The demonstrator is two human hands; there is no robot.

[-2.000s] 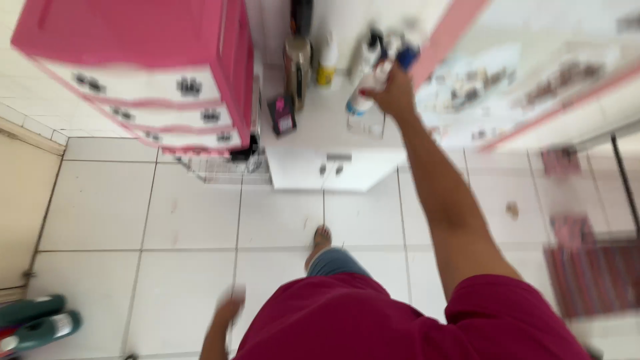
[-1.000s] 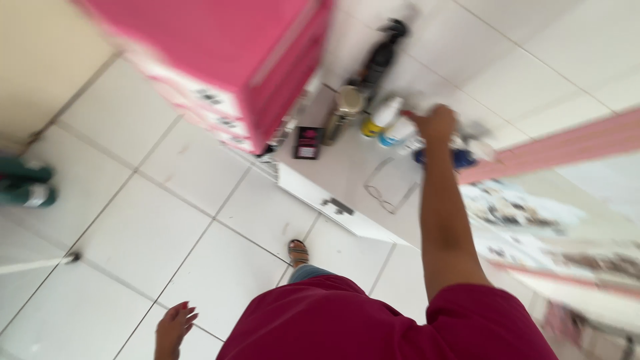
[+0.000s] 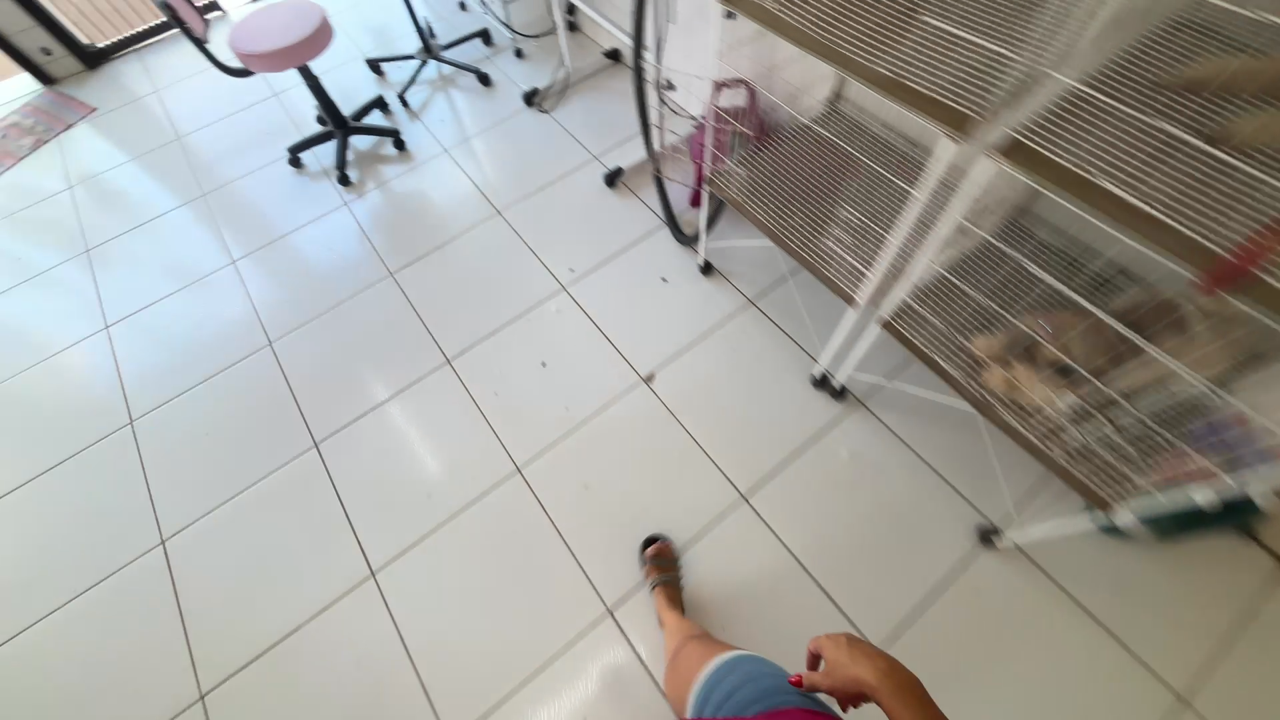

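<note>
At the bottom of the head view, right of centre, is my right hand (image 3: 848, 670), with red nails and loosely bent fingers. Nothing shows in its grip. It hangs beside the denim shorts (image 3: 755, 684) and above the white tiled floor (image 3: 640, 450). My left hand is out of the frame. One foot in a strappy sandal (image 3: 661, 565) stands on the tiles, left of the hand.
White wire cages (image 3: 850, 190) on castered legs line the right side, with a furry animal (image 3: 1080, 350) in a lower one. A black hose (image 3: 650, 150) hangs by them. A pink stool (image 3: 282, 36), another wheeled base (image 3: 428, 52) and a patterned mat (image 3: 40, 125) lie farther off.
The view has swung away from the white cabinet with bottles, where my right hand was reaching, to the floor and cages. That hand is now low, and my left hand has left the view.
</note>
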